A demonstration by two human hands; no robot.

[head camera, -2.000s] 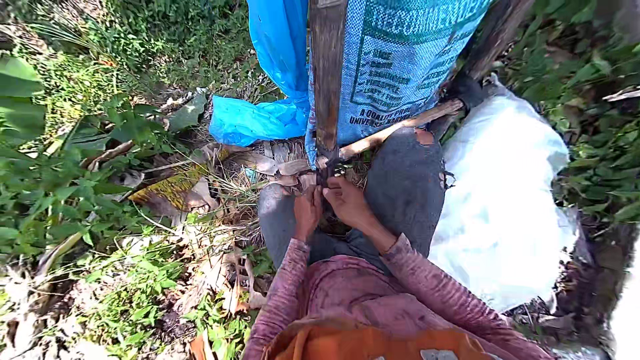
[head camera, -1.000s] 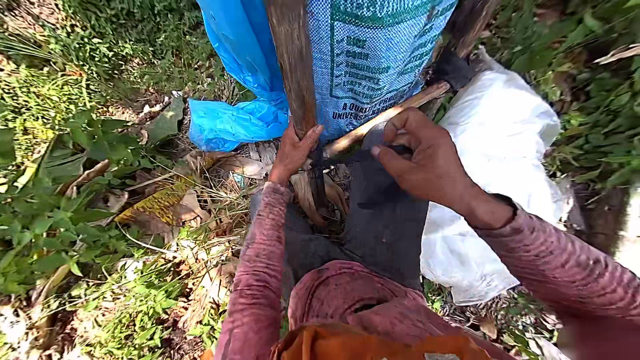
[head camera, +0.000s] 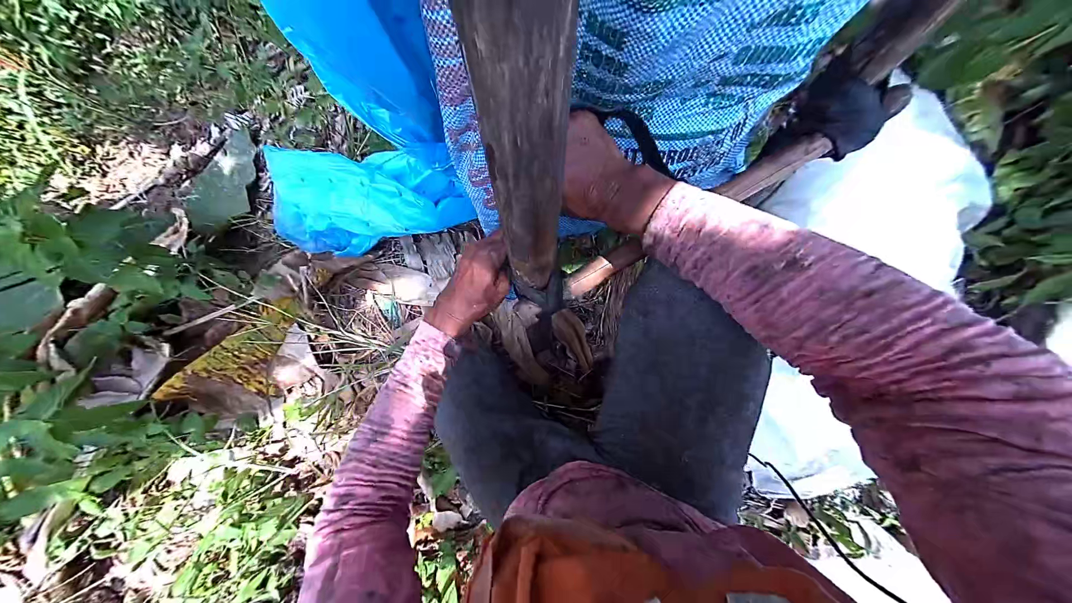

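An upright wooden pole point(head camera: 523, 126) runs down the upper middle, with a black rubber-like strip point(head camera: 544, 300) wound round its low end where a thinner wooden stick point(head camera: 599, 272) meets it. My left hand point(head camera: 477, 280) is closed at the pole's left side, against the binding; what lies inside its fingers is hidden. My right hand point(head camera: 599, 172) is behind the pole's right side, its fingertips hidden, with a loop of black strip point(head camera: 641, 138) curving beside its wrist. Just beyond both hands stands a blue woven sack point(head camera: 695, 71) bearing print.
A blue plastic sheet point(head camera: 360, 197) lies left of the pole. At the right, a white sack point(head camera: 888, 201) rests under the stick, whose far end has a black wrapping point(head camera: 842, 117) joining it to another pole. Dry leaves and a yellowed leaf point(head camera: 243, 356) cover the ground at left.
My right hand has moved from the right of the pole, out over the stick, to behind the pole's right side. My left hand has come lower along the pole. The view is closer.
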